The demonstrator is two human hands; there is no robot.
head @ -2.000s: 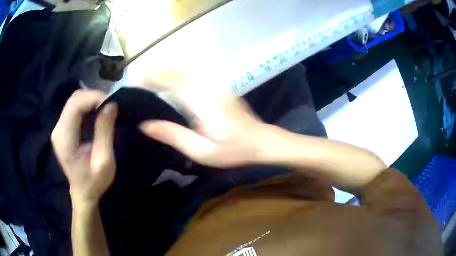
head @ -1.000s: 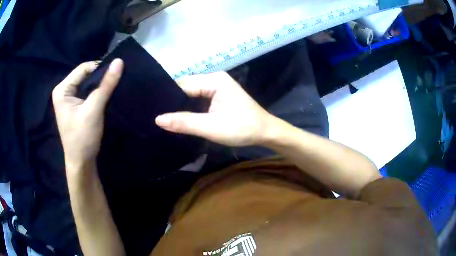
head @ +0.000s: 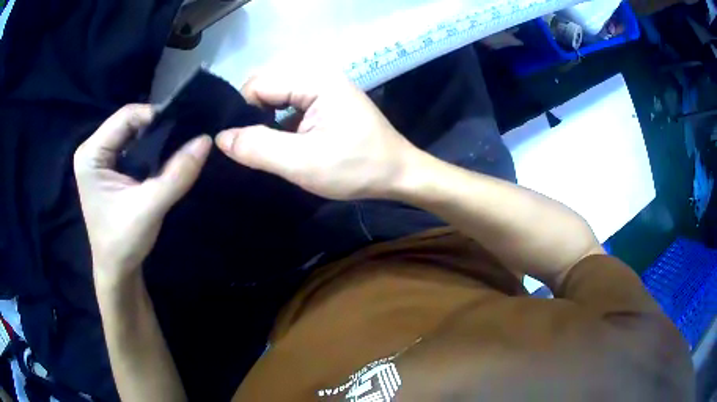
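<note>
Black fabric (head: pixel 228 212) covers my lap and the left of the view. Its raised edge stands up between my hands in front of the white table. My left hand (head: pixel 130 188) pinches the fabric near this edge, thumb in front and fingers behind. My right hand (head: pixel 330 141) pinches the fabric just to the right, its thumb tip close to my left thumb. Part of the fingers of both hands is hidden by the cloth.
The white table (head: pixel 314 31) has a measuring tape (head: pixel 424 39) along its front edge. A dark metal machine part (head: pixel 189 31) is at the top left. A blue basket (head: pixel 586 35) holds small items at top right. A white board (head: pixel 586 157) and blue plastic (head: pixel 680 286) are on the right.
The cloth has come away from the machine area since the earliest frame. Since the middle frame, the thumbs have come together and the fabric edge has folded between them.
</note>
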